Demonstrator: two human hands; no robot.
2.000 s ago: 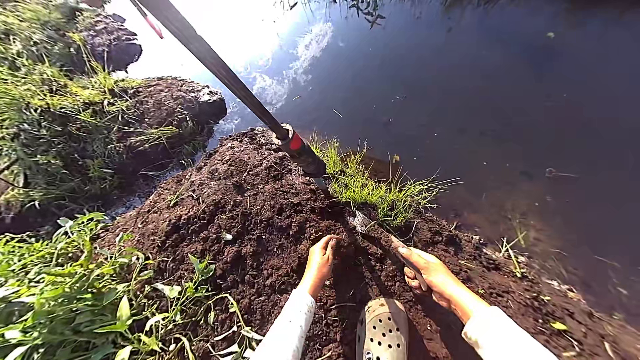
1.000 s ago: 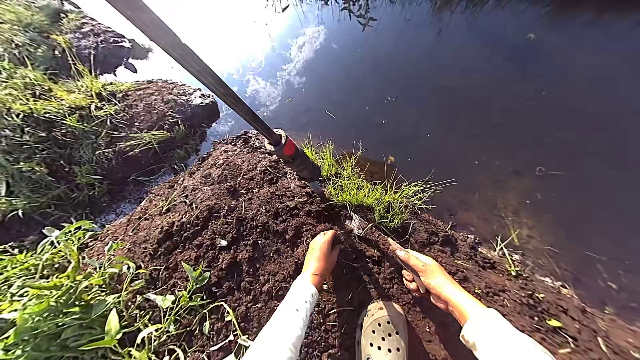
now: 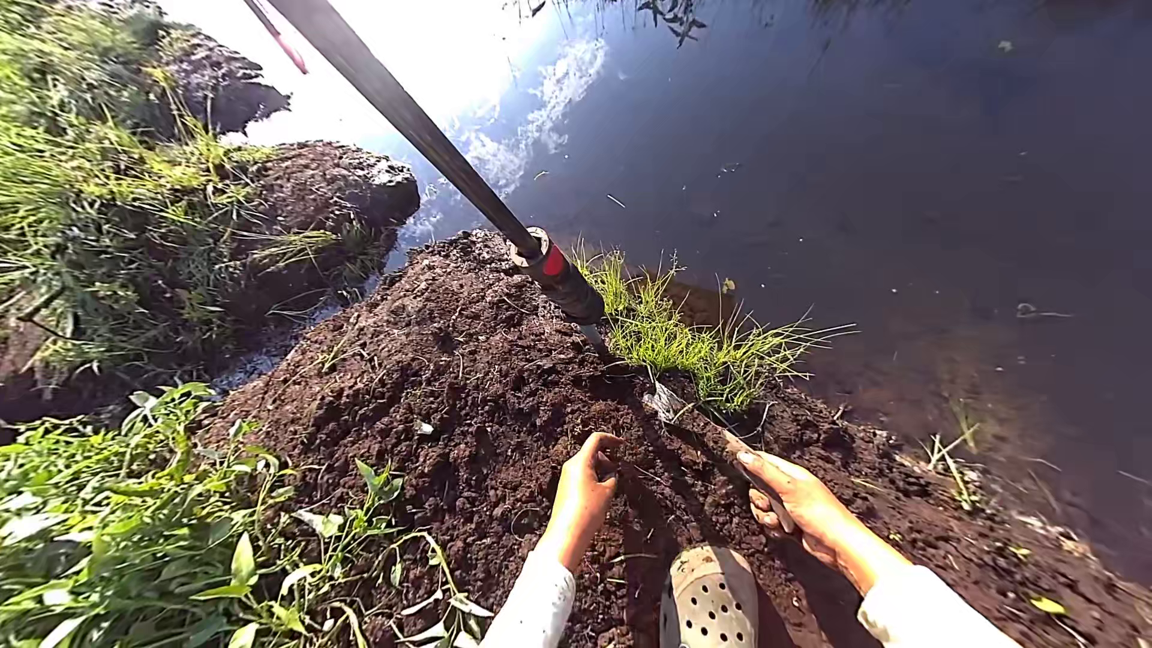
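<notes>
My right hand point(image 3: 796, 508) is closed around the slim handle of a small hand tool point(image 3: 668, 402), whose pale, metallic-looking head touches the dark soil beside a grass tuft point(image 3: 711, 346). To its left, my left hand point(image 3: 589, 481) is low over the loose soil point(image 3: 450, 387), fingers curled; its palm is hidden, so I cannot tell whether it holds anything. Beyond both hands a long dark pole point(image 3: 423, 126) slants down from the upper left into a black sleeve point(image 3: 567, 283) with a red mark. The sleeve's lower end meets the soil by the grass.
Still water point(image 3: 900, 180) borders the soil mound behind and to the right. Leafy plants point(image 3: 117, 531) grow at the lower left, and a grassy bank point(image 3: 108, 207) rises beyond a narrow wet channel. A beige perforated clog point(image 3: 711, 603) stands between my forearms.
</notes>
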